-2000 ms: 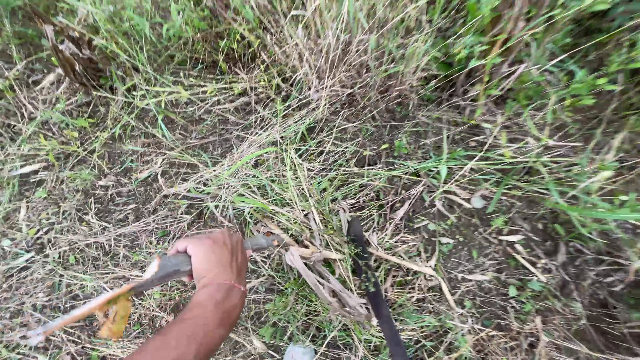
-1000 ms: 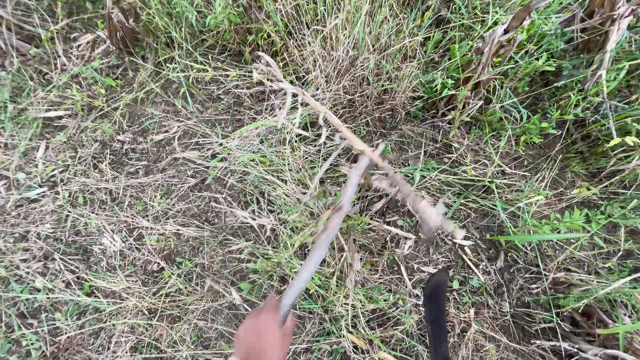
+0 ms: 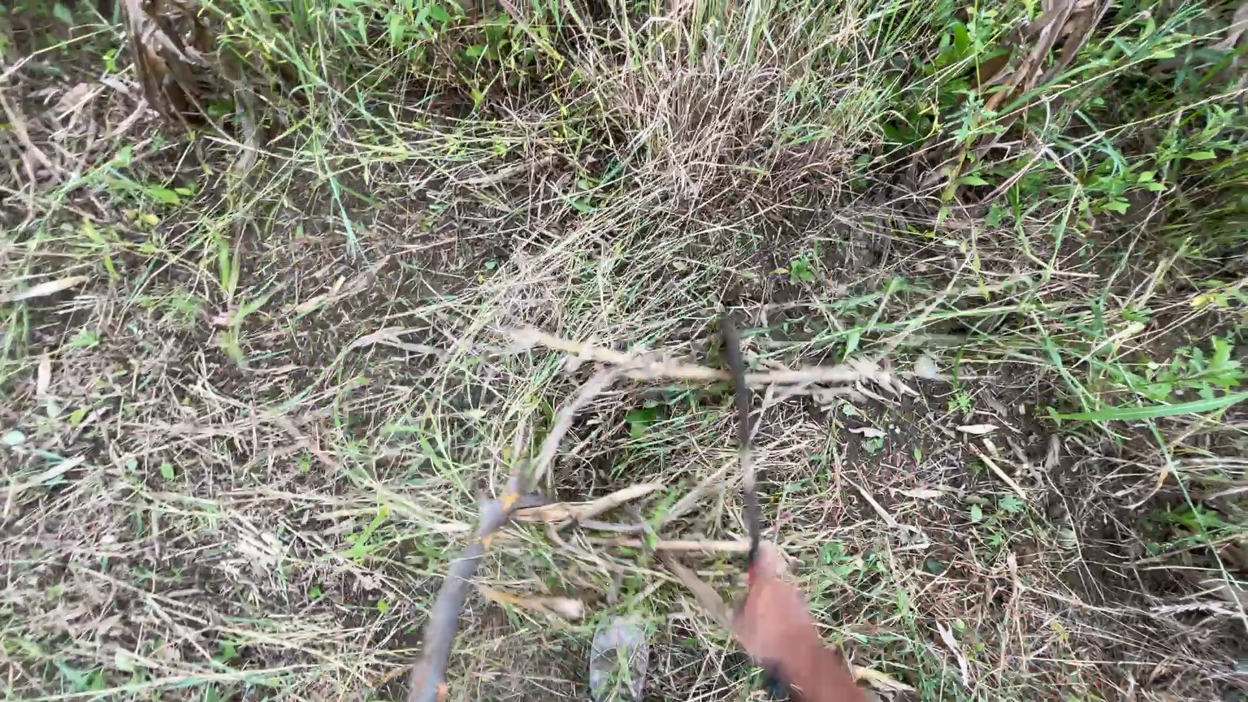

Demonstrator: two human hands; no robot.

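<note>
My right hand, blurred, is closed around the handle of a machete at the lower right of centre. The dark blade points away from me and crosses over a pale dry stalk. To the left a grey stick rises from the bottom edge, its upper end near some dry, broken stalks. My left hand is out of view, so what it holds is hidden.
Dry cut grass and straw cover the soil. Taller green weeds stand at the upper right, with a grass clump at the top. Withered leaves hang at the upper left. A shoe tip shows at the bottom.
My left hand, seen on the stick before, has left the view. My right hand has come into view with the machete. The pale stalk now lies more level.
</note>
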